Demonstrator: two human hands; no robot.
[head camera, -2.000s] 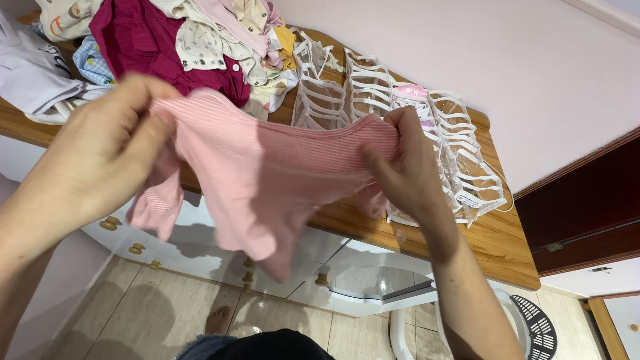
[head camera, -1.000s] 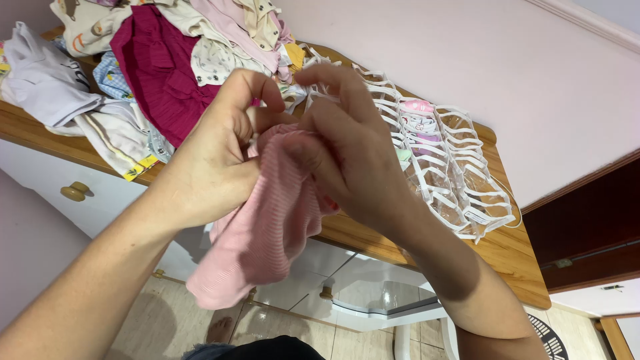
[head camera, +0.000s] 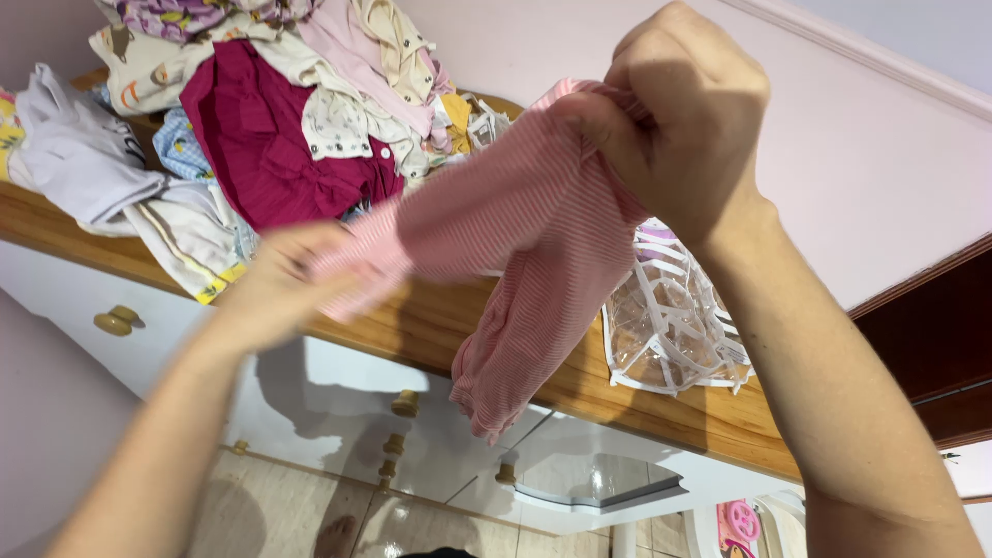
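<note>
A small pair of pink striped pants (head camera: 496, 209) hangs in the air above the front edge of the wooden dresser top. My right hand (head camera: 674, 124) grips the waist end, high at the right. At the lower left, my left hand (head camera: 310, 271), blurred, holds the end of one leg and stretches it out to the side. The other leg hangs down in front of the drawers. Behind my right forearm lies a clear plastic organizer (head camera: 666, 325) with white-trimmed compartments, partly hidden.
Heaped baby clothes lie at the back left, among them a magenta garment (head camera: 263, 147), a white shirt (head camera: 77, 155) and a cream floral piece (head camera: 337, 124). The wooden dresser top (head camera: 434, 318) has white drawers with a knob (head camera: 116, 319) below. A wall rises behind.
The pink garment was spread between both hands, then bunched between them. Now my right hand is raised with the waist end, and my left hand has moved out to the left with one leg.
</note>
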